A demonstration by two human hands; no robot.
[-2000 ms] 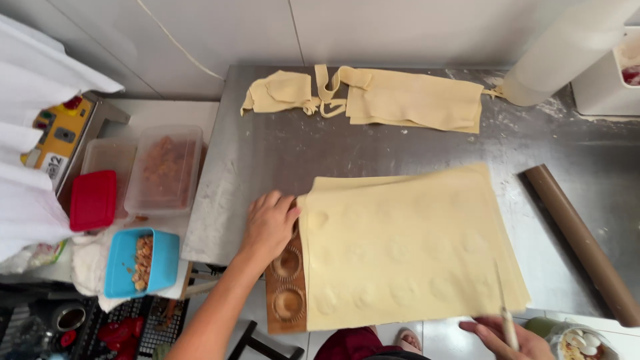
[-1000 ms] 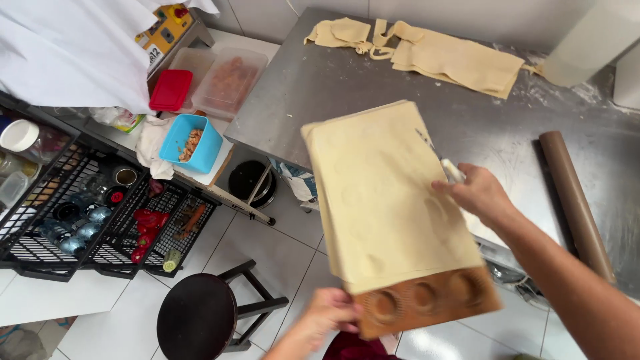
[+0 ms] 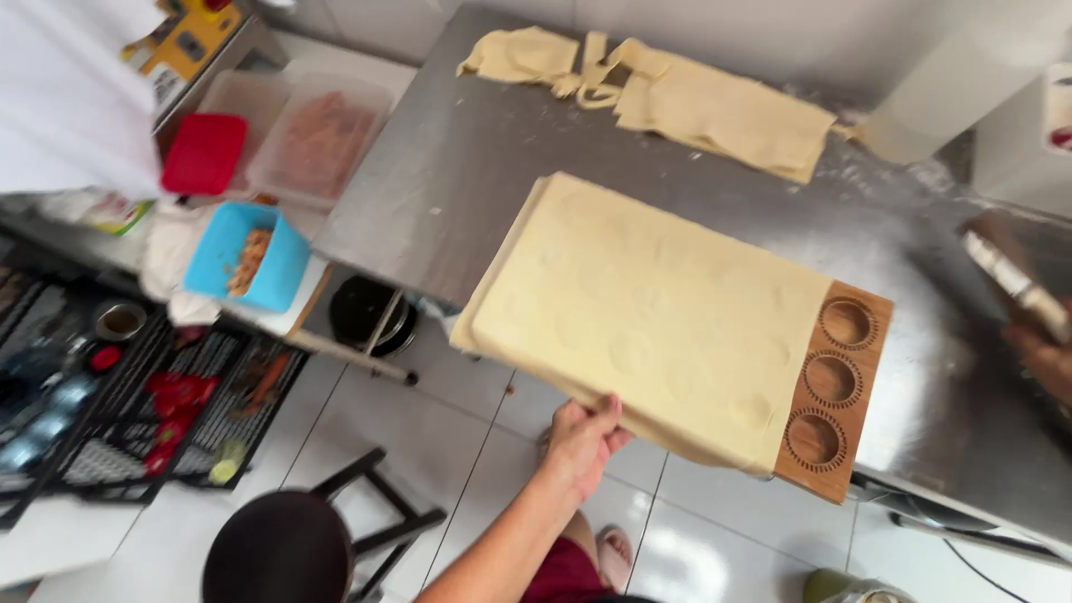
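My left hand (image 3: 586,440) grips the near long edge of a wooden ravioli mold (image 3: 831,378), over which a pale sheet of pasta dough (image 3: 645,310) is draped. Three round fluted cavities show uncovered at the mold's right end. Faint round bumps mark the dough. At the right edge my right hand (image 3: 1043,356), blurred and partly cut off, holds a slim light-handled tool (image 3: 1013,280); its kind is unclear. Farther back on the steel table lie dough scraps (image 3: 523,57) and a folded dough sheet (image 3: 729,109).
The steel table (image 3: 394,201) extends right, with a whitish cylindrical container (image 3: 946,92) behind. On the left stand a blue container (image 3: 247,255) of filling, a red lid (image 3: 203,153) and a clear plastic tub (image 3: 322,138). Below are a dark stool (image 3: 278,548) and black crates (image 3: 167,419).
The mold has turned, so its uncovered cavities now point right instead of toward me. My right hand has moved away from the dough to the far right with the tool.
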